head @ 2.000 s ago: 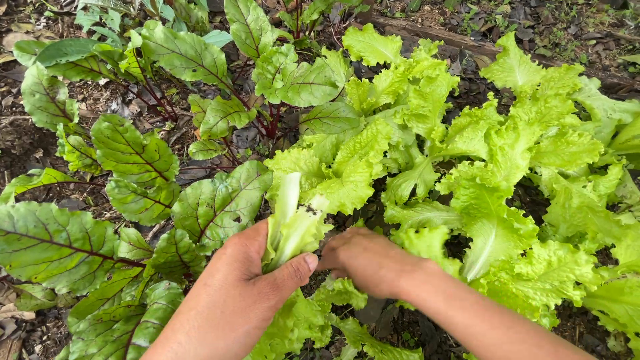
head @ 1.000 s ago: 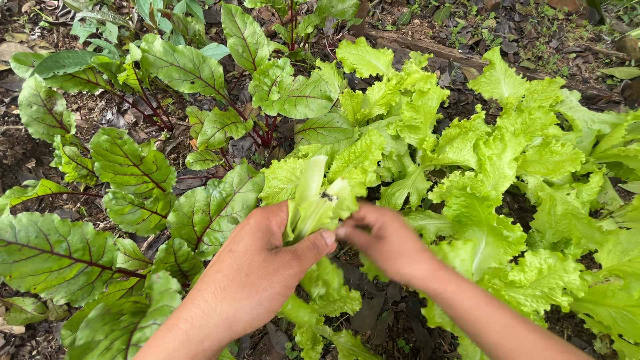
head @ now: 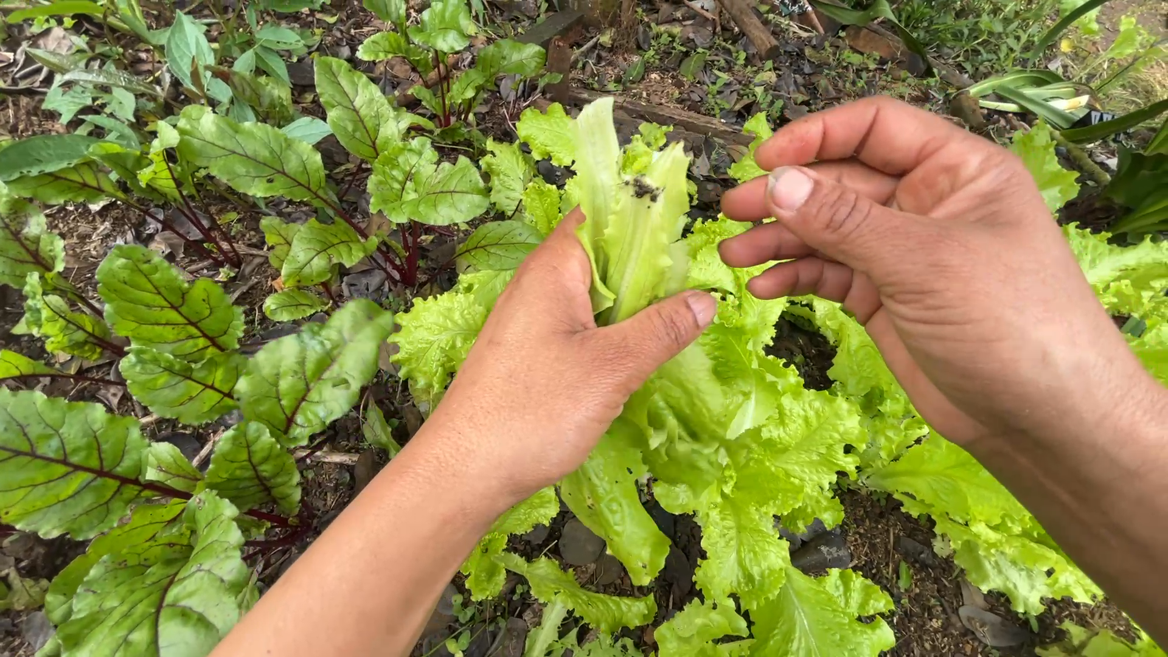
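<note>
My left hand [head: 557, 356] is closed around a bunch of picked lettuce leaves [head: 639, 228], their pale stem ends pointing up and the frilly green blades hanging below the hand. Bits of dark soil cling to one pale stem near the top. Just right of the bunch, my right hand [head: 876, 210] is raised with its fingers loosely curled and the thumb near the index finger. It is apart from the leaves, and nothing shows between its fingers. Growing lettuce [head: 949, 493] spreads beneath and behind both hands.
Beet plants [head: 173, 310] with red stems and veined leaves fill the left side. Dark soil with leaf litter [head: 876, 566] lies between the plants. A wooden edging board [head: 666, 117] crosses behind the lettuce, and strap-leaved plants [head: 1040, 100] stand at the upper right.
My right hand has come up from low among the lettuce, away from the bunch, and now is raised at the right. The left hand still holds the leaves, which now look nearer to the camera.
</note>
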